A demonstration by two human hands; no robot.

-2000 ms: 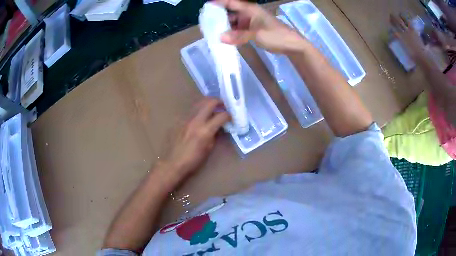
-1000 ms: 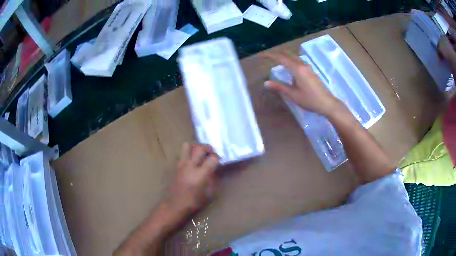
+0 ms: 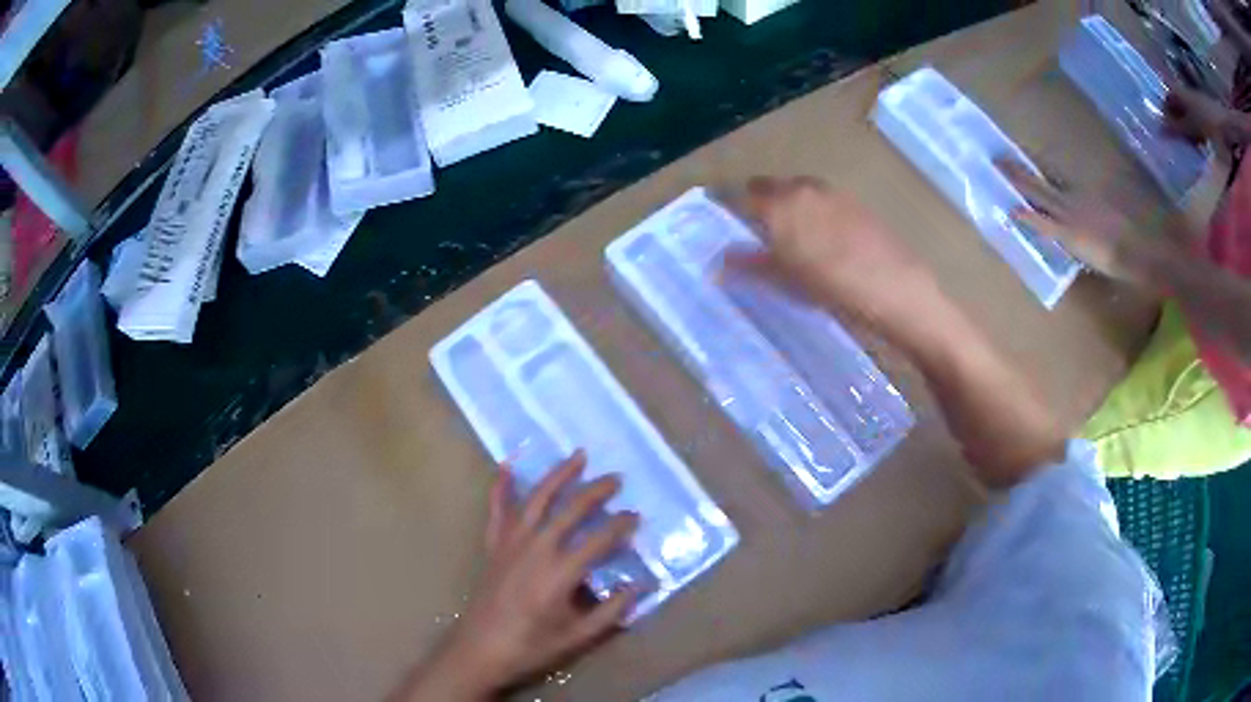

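Note:
A translucent white blister tray with long recesses lies on the brown cardboard in front of me. My left hand rests spread on its near left part, fingers apart. A second tray lies to its right, with a clear shiny tray or cover along its right side. My right hand is blurred over the far end of this second tray; whether it grips anything is not clear.
The dark green belt beyond the cardboard carries printed white cartons, trays and a white tapered item. Stacked trays stand at the left edge, near a metal post. At right a coworker's hand touches another tray.
The tray my left hand held raised now lies flat on the cardboard. My right hand is over the second tray's far end. The belt items have shifted, and a coworker's hand is at a tray on the right.

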